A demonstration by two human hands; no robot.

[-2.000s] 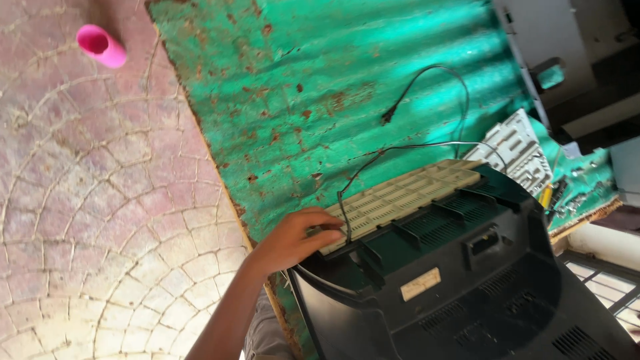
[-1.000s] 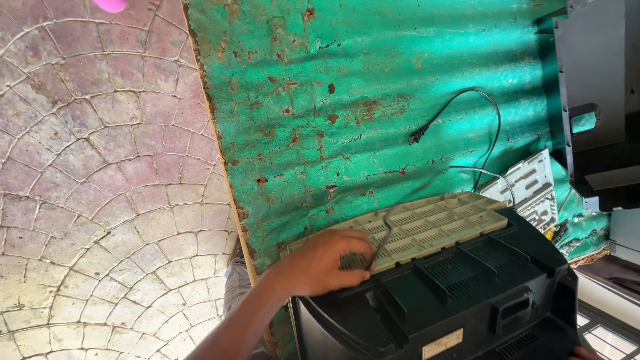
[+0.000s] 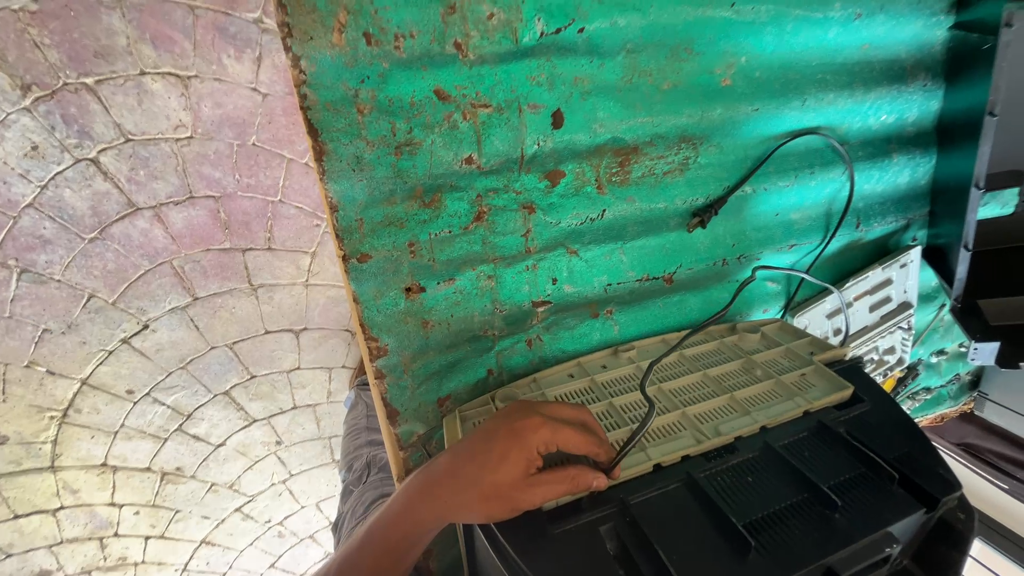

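Observation:
My left hand [image 3: 532,460] comes in from the lower left in the head view. Its thumb and fingers pinch a dark cable [image 3: 650,384] near the edge of a beige vented plastic panel [image 3: 728,372]. That panel lies along a black plastic equipment housing [image 3: 768,496] with ribs and vent slots. From my fingers the cable runs up across the panel to its far right end. A black power cord's plug [image 3: 701,219] rests on green corrugated metal sheeting, and its cord loops down behind the panel. Whether it joins the pinched cable cannot be told. My right hand is out of view.
Rusted green corrugated sheeting [image 3: 496,200] forms the work surface, with a wooden edge strip at left. Beyond lies patterned paving [image 3: 176,264]. At right are a pale molded tray [image 3: 872,300], small metal parts, a yellow-marked tool [image 3: 890,384] and a large dark casing [image 3: 992,272].
The fingertips at the lower right edge one second ago are out of view. My left hand still holds the cable by the panel's edge. The view has moved closer to the sheeting.

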